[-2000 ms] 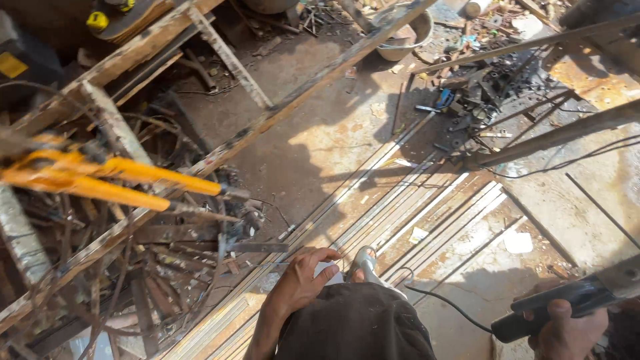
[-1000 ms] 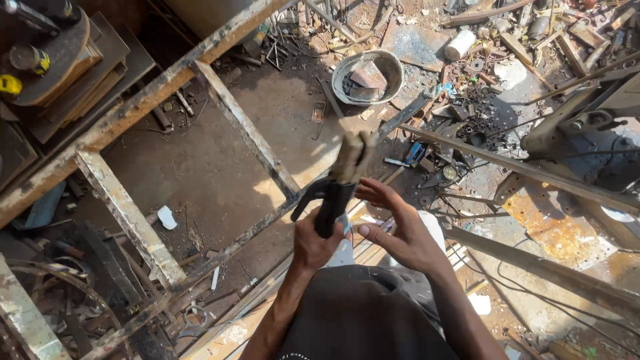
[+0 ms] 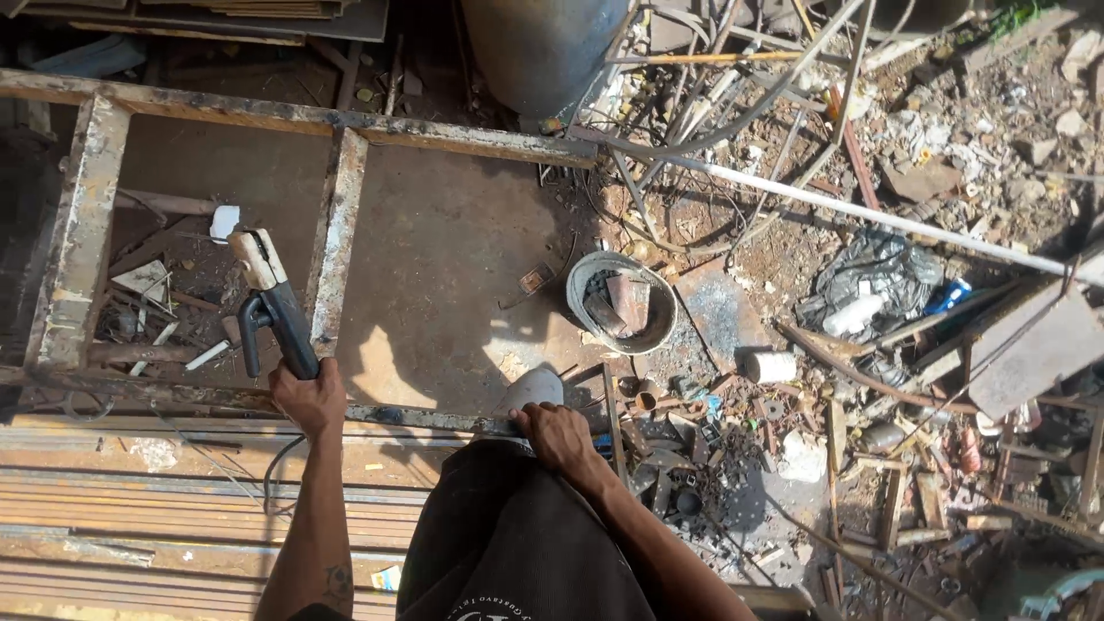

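My left hand (image 3: 312, 398) is closed around the black handle of a welding electrode holder (image 3: 280, 315). The holder points up and away, its pale jaws over an opening of a rusty metal frame (image 3: 339, 233); no electrode can be made out in them. A dark cable (image 3: 274, 474) hangs in a loop below that hand. My right hand (image 3: 554, 434) rests at my raised knee, beside the end of the frame's near rail, fingers bent. Whether it touches the rail cannot be told.
A metal bucket (image 3: 623, 302) with scrap pieces stands beyond the frame. Long metal bars (image 3: 172, 509) lie at the lower left. Scrap, rubble and a black plastic bag (image 3: 875, 272) cover the right side. A large drum (image 3: 543, 52) stands at the top.
My left hand has moved left with the electrode holder. My right hand, near the holder a second ago, is now down by my knee. The view has turned strongly.
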